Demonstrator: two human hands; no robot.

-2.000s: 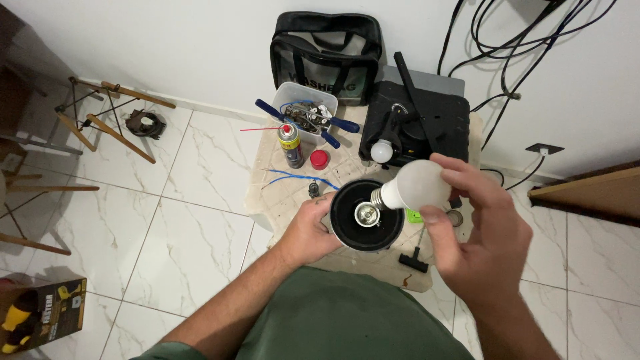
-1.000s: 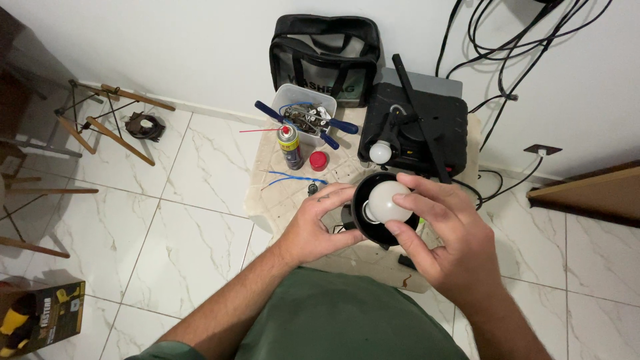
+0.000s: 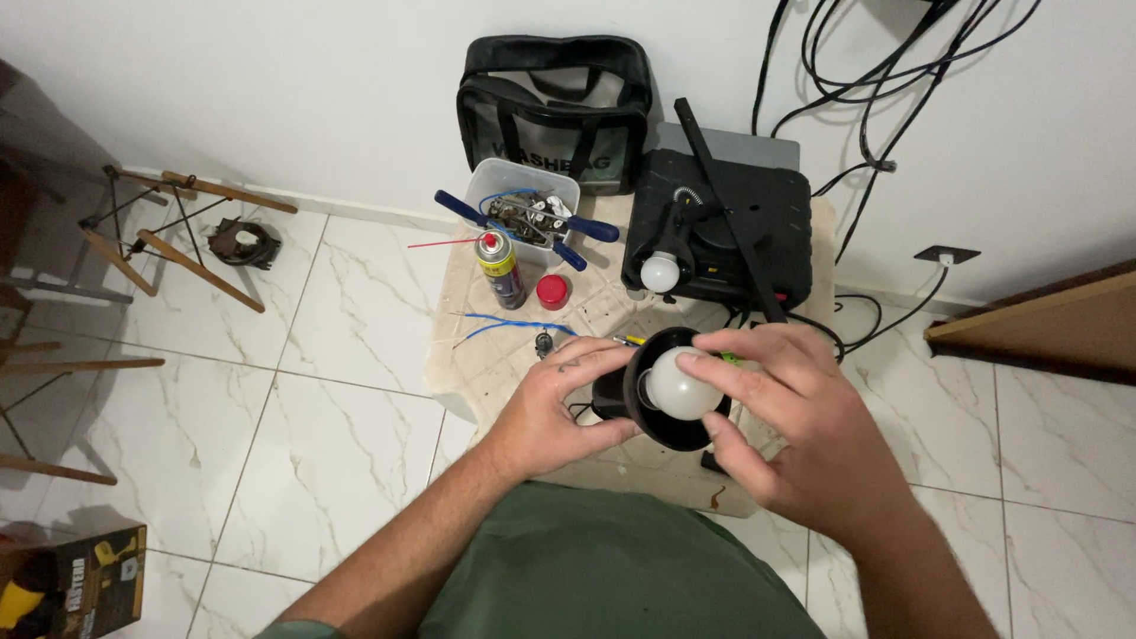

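Note:
My left hand [image 3: 568, 399] holds a black round lamp shade [image 3: 635, 390] by its outer side, with the open mouth tilted up and to the right. A white frosted light bulb [image 3: 685, 387] sits inside the shade, its base hidden within. The fingertips and thumb of my right hand [image 3: 781, 417] are on the bulb. Behind my left hand, a small black part [image 3: 544, 343] and blue wires [image 3: 515, 321] lie on the cream table. A spray can [image 3: 502, 273] with a red straw stands beside a red cap [image 3: 552, 291].
A plastic tub [image 3: 524, 204] holds metal parts and blue-handled screwdrivers. Behind it stands a black bag [image 3: 555, 115]. A black case [image 3: 772, 231] bears a black bar [image 3: 723, 200] and another lamp with a bulb [image 3: 659, 272]. Cables [image 3: 874, 133] hang at the right wall.
The bulb, held outside the shade two seconds ago, is now inside it, with my right hand still on it. The shade has tilted toward the right.

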